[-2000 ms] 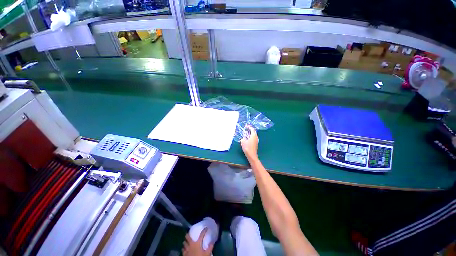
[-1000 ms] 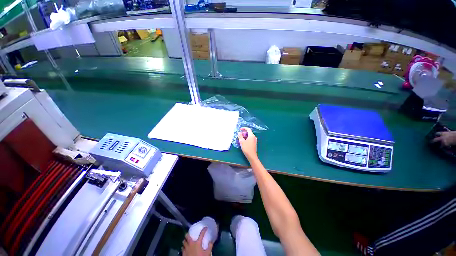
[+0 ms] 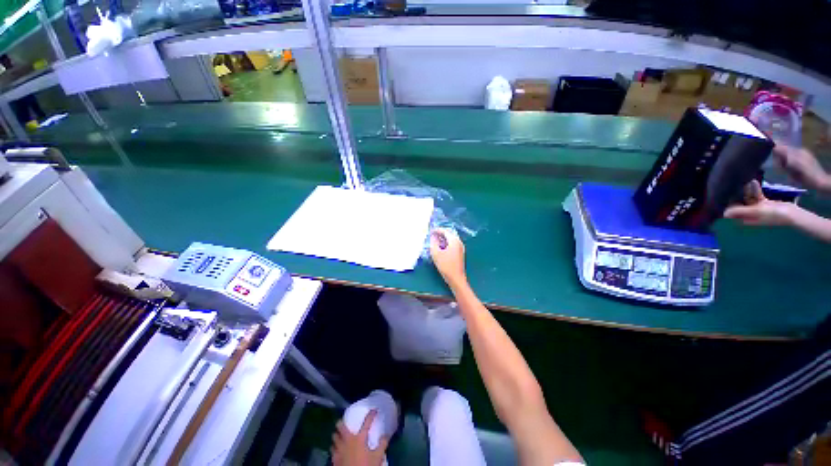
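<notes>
A clear plastic bag [image 3: 407, 189] lies crinkled on the green bench, behind and beside a flat white sheet [image 3: 353, 227]. My right hand [image 3: 446, 251] is on the bench at the sheet's right edge, its fingers closed on the near end of the bag. My left hand [image 3: 359, 440] rests on my left knee with its fingers apart and holds nothing. A black product box [image 3: 697, 173] with printed lettering and a pale top stands slightly tilted on the blue platform of the bench scale [image 3: 649, 258]. Another person's hands are at its right side.
The sealer table with its grey-blue control box [image 3: 228, 278], long bars and brown strip [image 3: 211, 400] stands at the left, beside the shrink tunnel [image 3: 62, 205]. A metal post [image 3: 333, 100] rises behind the sheet. A white sack [image 3: 424, 329] is under the bench. A pink fan is at the far right.
The other person's hands have brought the black box onto the scale from the right. My right hand has shifted slightly left with the bag end. My left hand stays on the knee.
</notes>
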